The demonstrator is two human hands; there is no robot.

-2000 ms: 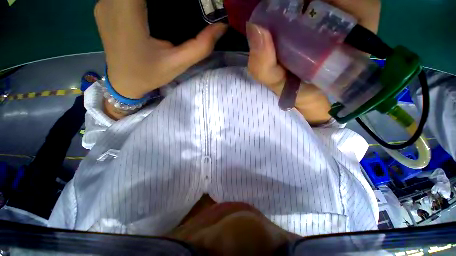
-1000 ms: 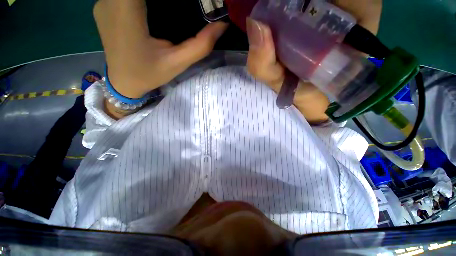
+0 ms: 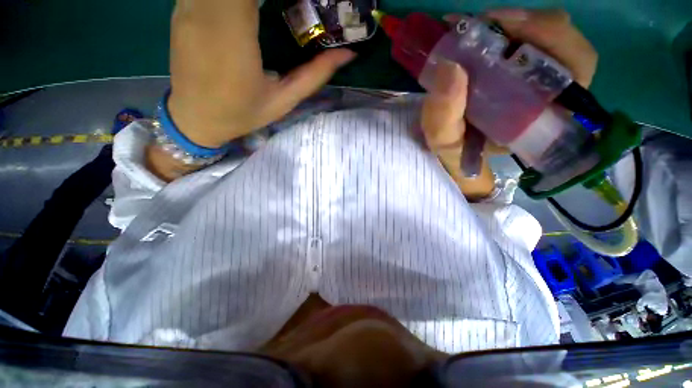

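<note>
The open watch housing (image 3: 354, 26) is at the top edge, partly cut off, with pale parts inside and a shiny rim. A silver and gold piece (image 3: 303, 21) sticks out at its left. My left hand (image 3: 231, 79) has its thumb against the housing's near rim; its other fingers are hidden or out of the picture. My right hand (image 3: 448, 114) grips the glue syringe (image 3: 504, 95) with red-pink fluid. The syringe's yellow-green needle tip (image 3: 379, 15) is just right of the housing's rim. The grey lever (image 3: 472, 151) shows below the barrel.
The green mat (image 3: 637, 83) lies under the hands. A green cap (image 3: 618, 148) with a clear tube (image 3: 618, 241) and black cable hangs off the syringe's rear, by my right sleeve. Blue bins (image 3: 558, 269) and a person's pale sleeve (image 3: 671, 170) are at right.
The syringe and my right hand have moved right and down, away from the housing, so the needle tip now shows. My left hand and the housing have shifted slightly right, showing more of the housing.
</note>
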